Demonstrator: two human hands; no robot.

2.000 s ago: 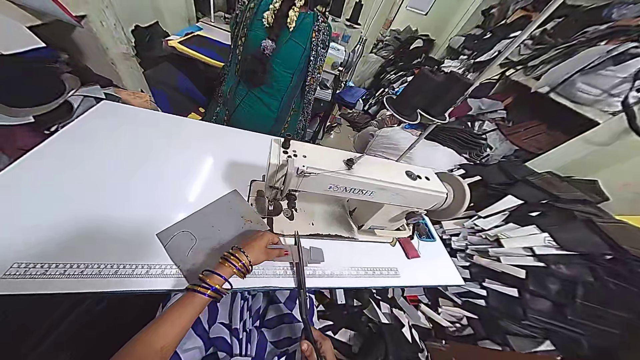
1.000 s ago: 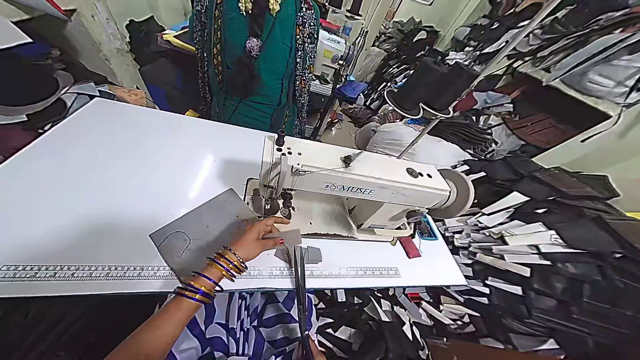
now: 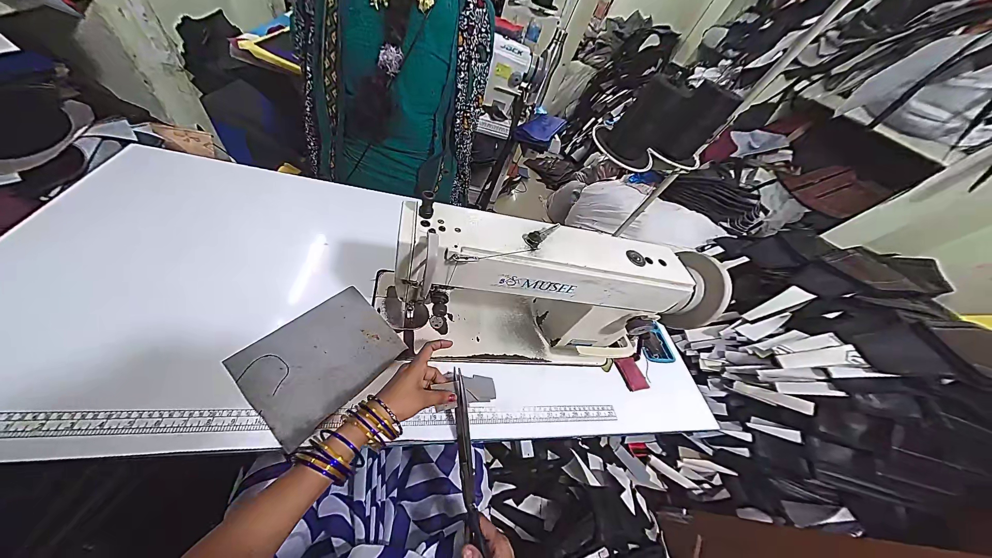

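My left hand, with several bangles on the wrist, pinches a small grey piece of sheet material over the table's front edge. At the bottom, my right hand is partly cut off and grips long dark scissors. Their blades point up, right beside the small piece. Another small grey piece lies just right of the blades. A larger grey sheet with a curved line drawn on it lies left of my left hand. Behind both hands stands a white Musee sewing machine.
A measuring scale runs along the front of the white table. A red piece and a blue tray are at the machine's right. A person in green stands behind the table. Dark and white scraps are heaped at right.
My left fingers have shifted on the small grey piece beside the blades. The person in green appears further left and more upright in view. The larger grey sheet stays on the table.
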